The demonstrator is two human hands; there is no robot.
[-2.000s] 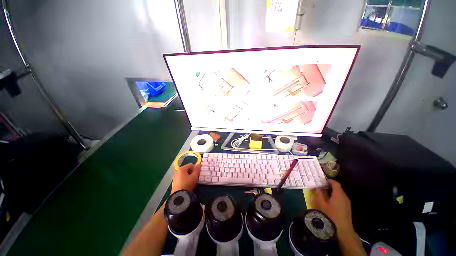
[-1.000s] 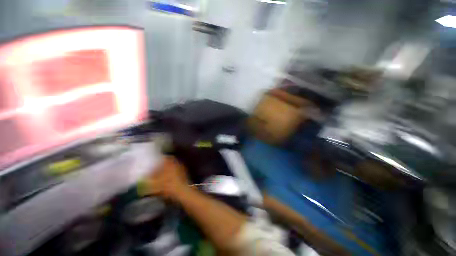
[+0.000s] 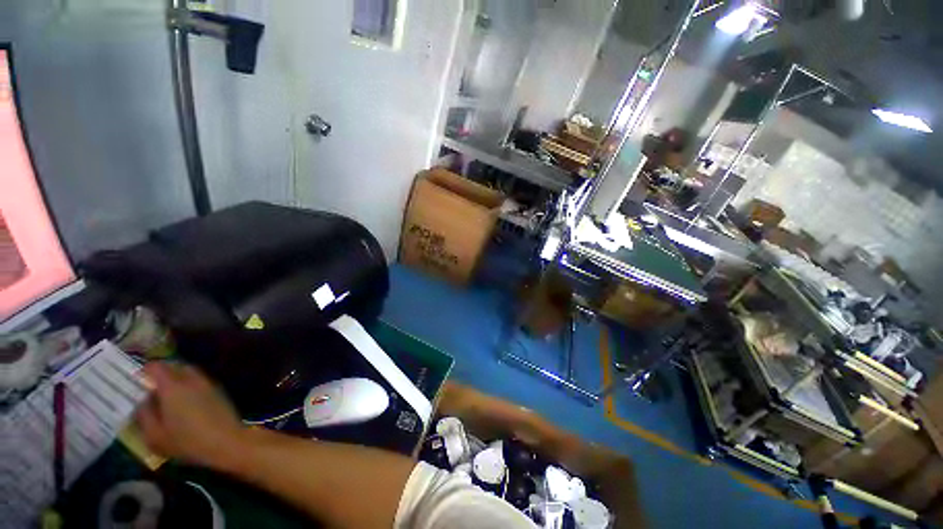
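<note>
My right hand (image 3: pixel 184 415) is at the left, at the right end of the white keyboard (image 3: pixel 98 398), over a yellow note (image 3: pixel 140 444). Whether its fingers grip anything cannot be told. My left hand is out of the picture. A red pen (image 3: pixel 59 439) lies across the keyboard. The round front of a black-headed security camera (image 3: pixel 131 506) shows at the bottom left, cut off by the edge. The monitor (image 3: pixel 26 217) is cut off at the left edge.
A white mouse (image 3: pixel 347 402) lies right of my forearm. A black bulky cover (image 3: pixel 259 269) stands behind it. An open box of white cameras (image 3: pixel 517 475) is at the bench's right side. A cardboard box (image 3: pixel 447 227) stands on the blue floor, with benches and racks beyond.
The view has swung right, taking my left hand and most of the monitor and cameras out of the picture. The box of cameras and the workshop have come into view. My right hand stays by the keyboard's end.
</note>
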